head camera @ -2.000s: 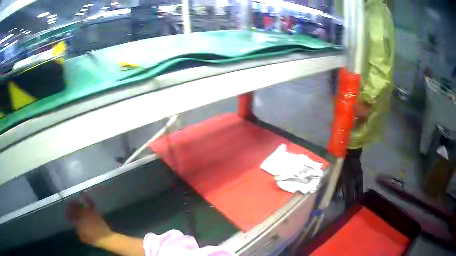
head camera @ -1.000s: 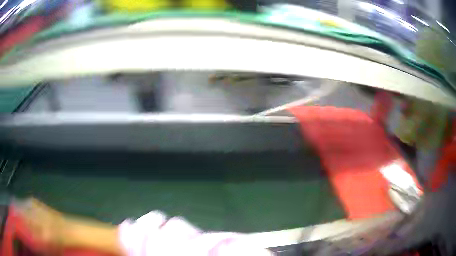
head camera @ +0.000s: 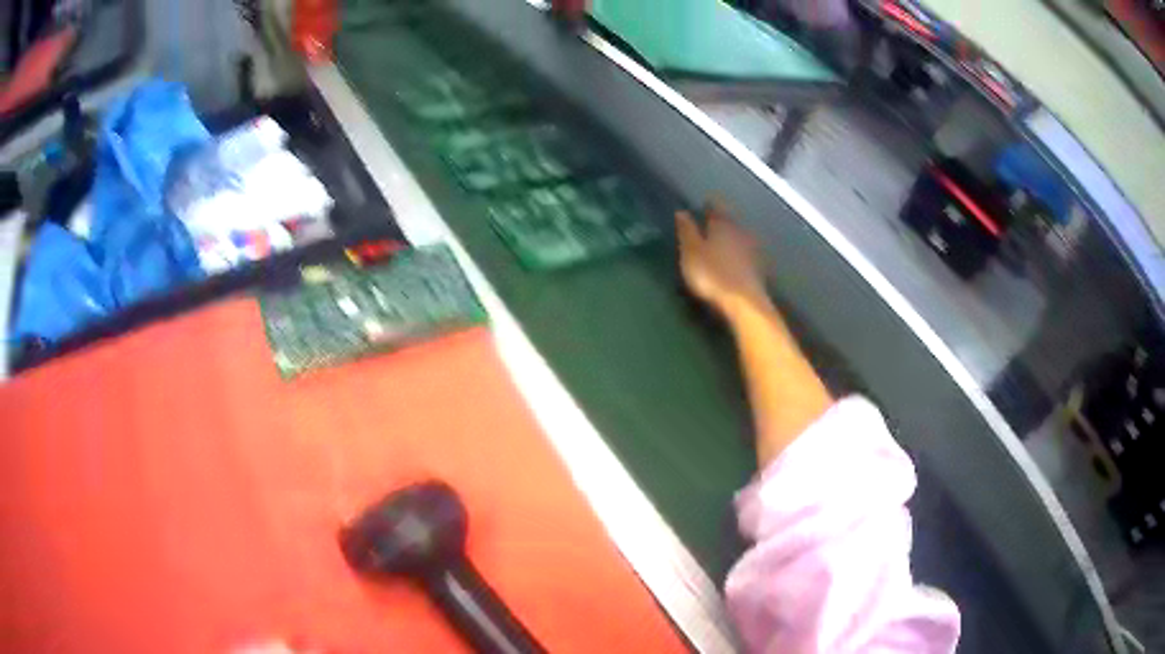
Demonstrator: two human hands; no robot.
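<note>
My bare right hand (head camera: 722, 262) reaches over the dark green conveyor belt (head camera: 626, 371), fingers extended and apart, with nothing seen in it. It is just right of the nearest green circuit board (head camera: 569, 220); whether the fingertips touch its edge cannot be told. More boards lie on the belt behind it. Another circuit board (head camera: 371, 307) lies across the far right corner of the orange-red mat (head camera: 192, 473). A black barcode scanner (head camera: 415, 530) lies on the mat. My left hand is not recognisable; a small pale patch at the bottom edge is unclear.
Beyond the mat, a black tray (head camera: 358, 185) holds crumpled blue plastic (head camera: 121, 211) and white items (head camera: 256, 192) with coloured marks. A pale rail (head camera: 562, 434) separates mat and belt. A grey side wall (head camera: 882, 358) borders the belt's right. A green surface (head camera: 715, 38) is beyond.
The view has swung from the empty belt stretch and a far red mat to the scanner, boards and near mat. My right hand is now beside a board on the belt.
</note>
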